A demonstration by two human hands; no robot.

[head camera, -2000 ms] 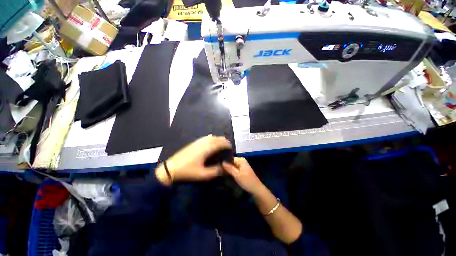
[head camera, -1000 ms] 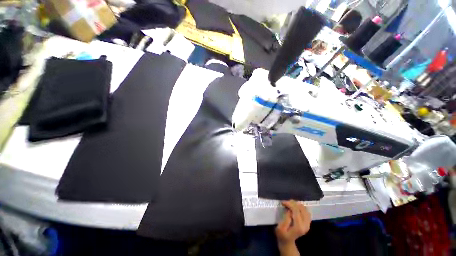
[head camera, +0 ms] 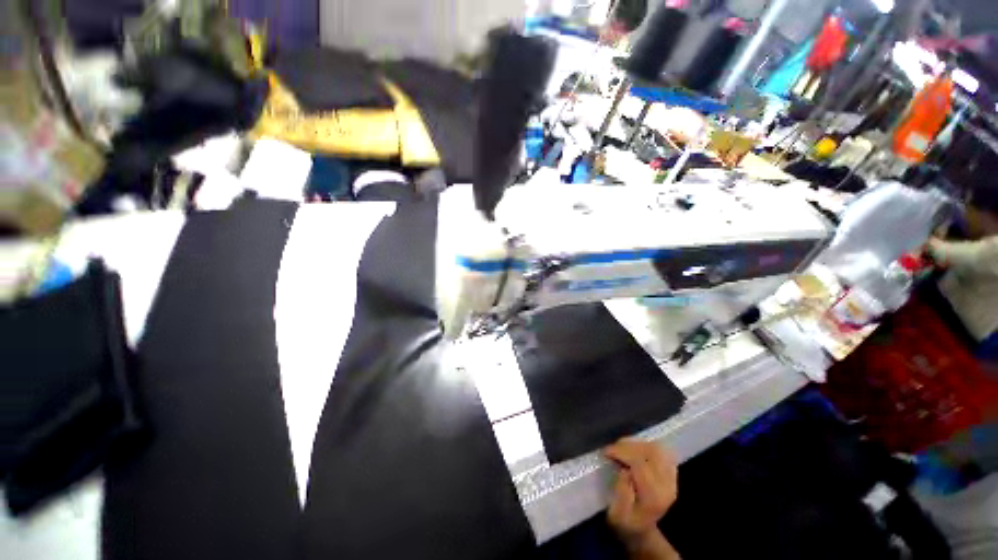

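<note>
My right hand (head camera: 643,487) is at the table's front edge, its fingertips at the lower edge of the right black panel pile (head camera: 596,377); whether they pinch the cloth cannot be told. My left hand is out of the picture. A long black cut panel (head camera: 405,459) lies under the needle area, creased near the presser foot (head camera: 476,325), and runs down out of the picture. The left panel pile (head camera: 208,372) lies flat beside it, with a white wedge of table between them.
The white sewing machine (head camera: 613,246) stands behind the panels. Folded black fabric (head camera: 66,383) is at far left. Small dark snips (head camera: 693,345) lie under the arm. Papers (head camera: 804,339) lie to the right. A red crate (head camera: 908,372) is beyond the table. Dark thread cones (head camera: 711,53) stand behind.
Two seconds ago both hands were together at the central panel's lower end. My right hand has since moved to the right panel pile; my left hand left view. The camera view has turned and tilted.
</note>
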